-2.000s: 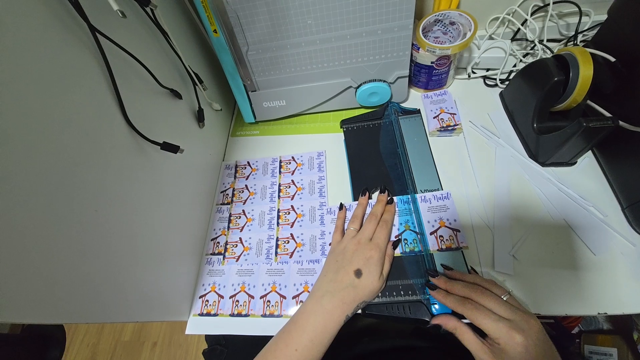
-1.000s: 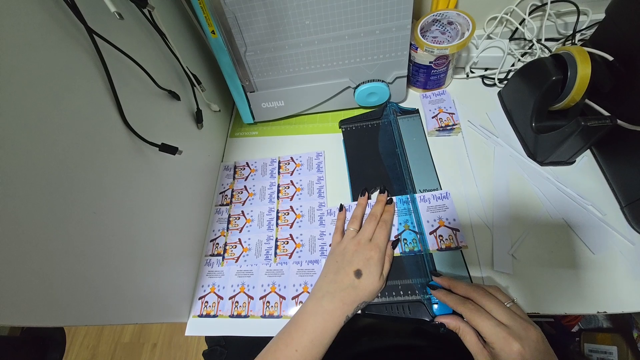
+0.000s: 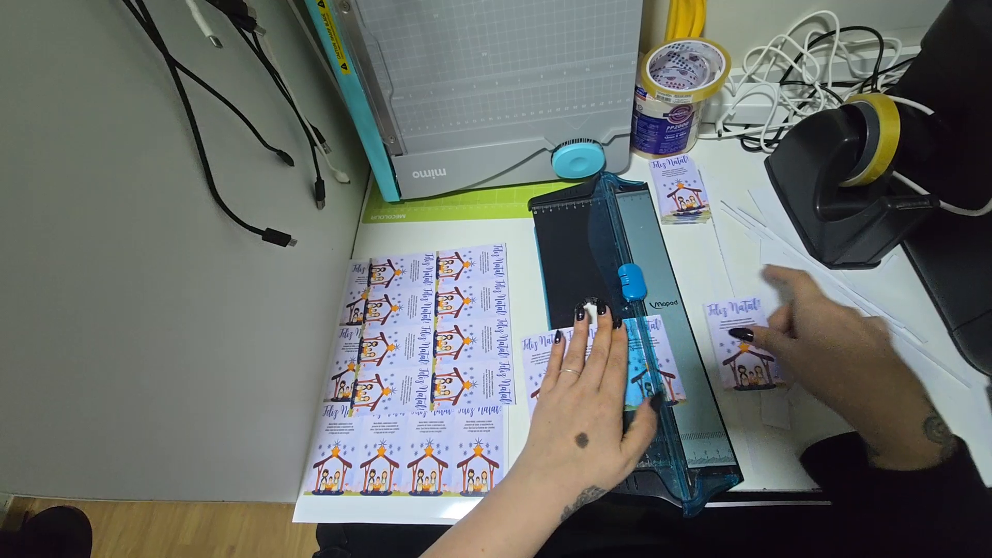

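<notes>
My left hand lies flat, fingers spread, on a printed card strip across the dark bed of a paper trimmer. The strip's right end shows beneath and beyond the clear blue rail. On that rail the blue cutter slide sits above the strip. To the right of the trimmer, my right hand holds a separate printed card by its right side, thumb on its face. A similar card, seemingly on a small pile, lies by the trimmer's top right corner.
Printed sheets overlap at left. A large gridded paper cutter stands behind, on a green mat. Tape rolls, a black tape dispenser, tangled white cables and thin paper offcuts are at the right.
My right hand has left the trimmer's lower end and moved right and up, now with a card. The cutter slide has gone up the rail. My left hand stays on the strip.
</notes>
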